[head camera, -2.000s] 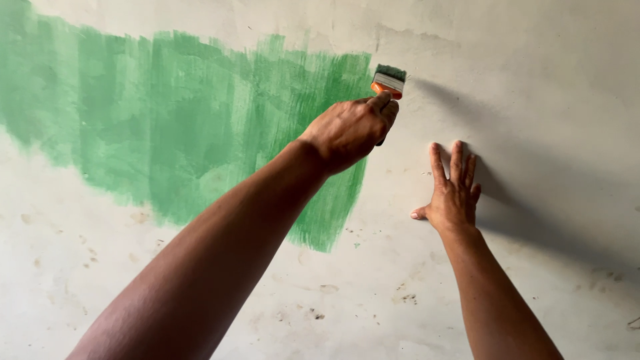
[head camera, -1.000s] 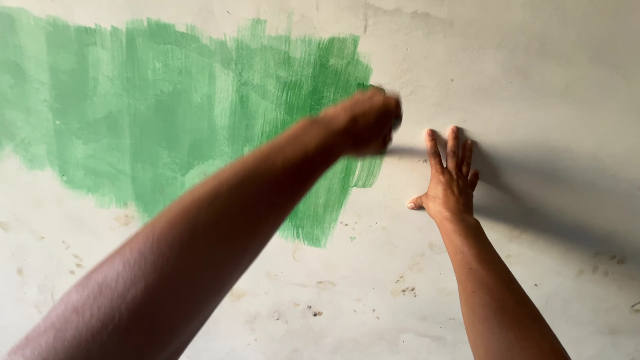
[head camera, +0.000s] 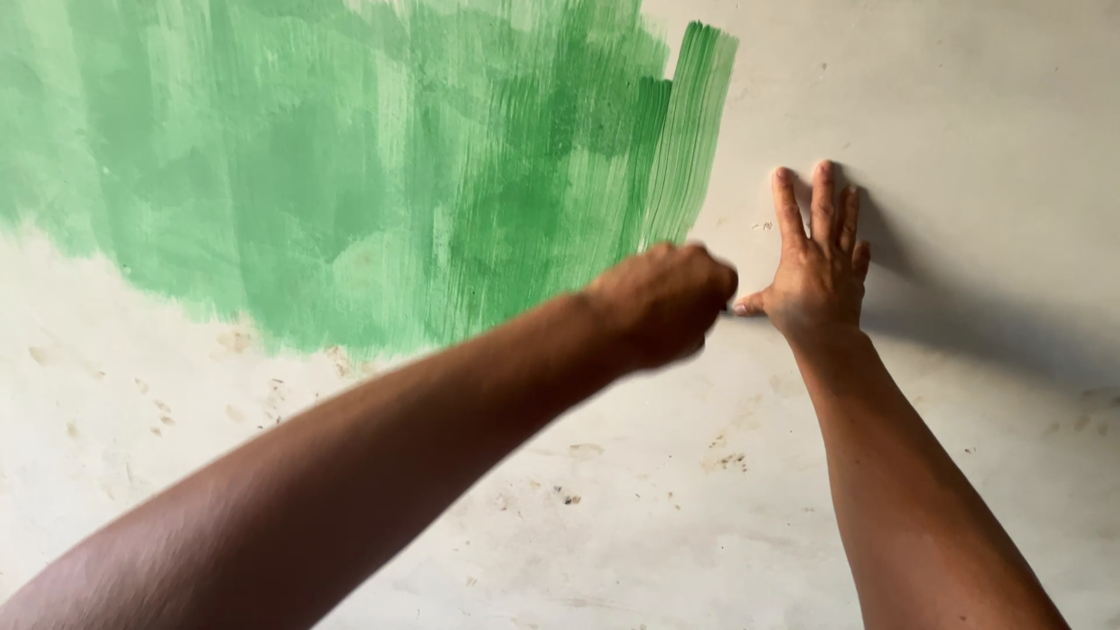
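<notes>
My left hand (head camera: 669, 302) is closed in a fist over the lower right part of the green paint (head camera: 490, 175). It hides nearly all of the paintbrush that the earliest view shows in it; the bristles are out of sight. A narrow streaky green stroke (head camera: 700, 114) runs down to my knuckles from above. To the right, my right hand (head camera: 818, 271) lies flat on the bare off-white wall (head camera: 980, 131), fingers spread upward and thumb pointing left. The thumb tip is close to my left fist; whether they touch is not plain.
Brown stains and small chips (head camera: 569, 499) mark the wall below the paint. The paint has a ragged lower edge. A soft shadow (head camera: 962, 328) stretches right from my right hand. My left forearm crosses the lower left of the view.
My left hand has moved down the wall, and its brush has gone out of sight. A streaky green stroke now shows at the paint's right edge. My right hand stays flat on the wall.
</notes>
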